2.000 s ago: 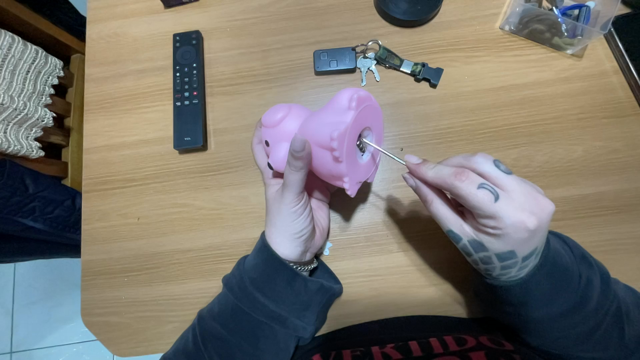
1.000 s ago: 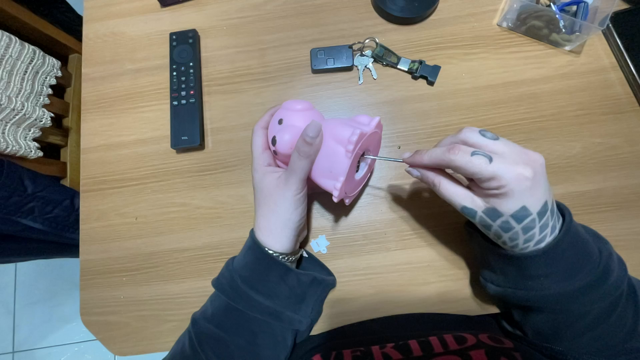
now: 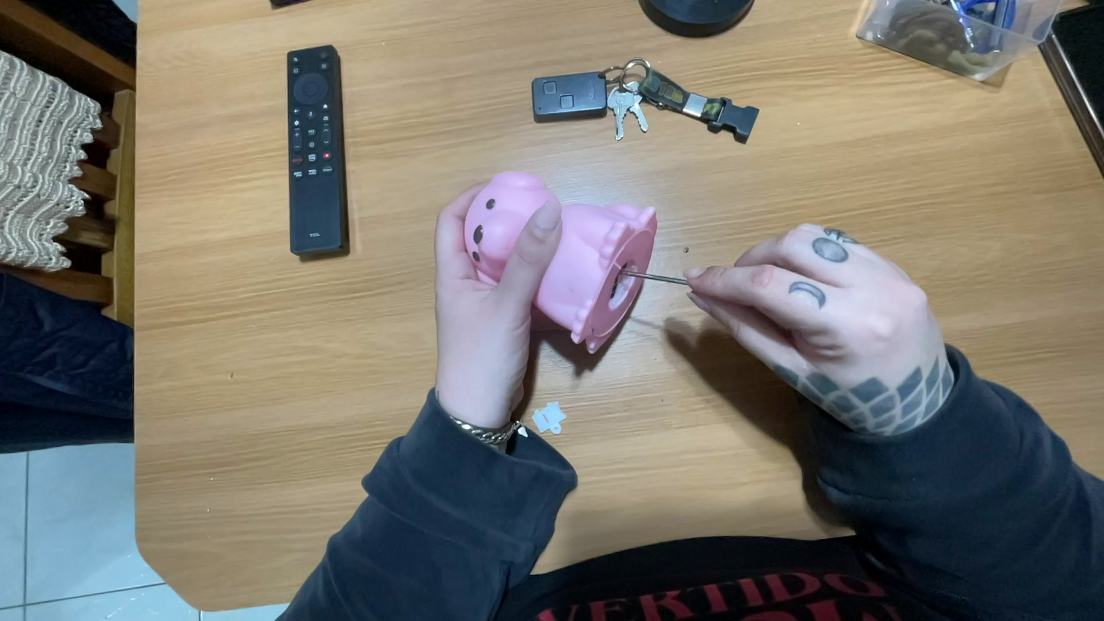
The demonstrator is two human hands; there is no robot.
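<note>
My left hand grips a pink animal-shaped figure on its side, its face toward the left and its base toward the right. Between the thumb and fingers of my right hand is a thin metal rod. The rod's far end enters the round opening in the figure's base, so its tip is hidden. A small white cut-out piece lies on the table beside my left wrist.
A black remote control lies at the left. Beyond the figure are a black key fob, keys and a strap with a buckle. A clear plastic container and a round black base stand at the far side.
The figure has turned in my left hand, so its face shows more and its base opening less than two seconds ago. The small white piece has come into fuller view.
</note>
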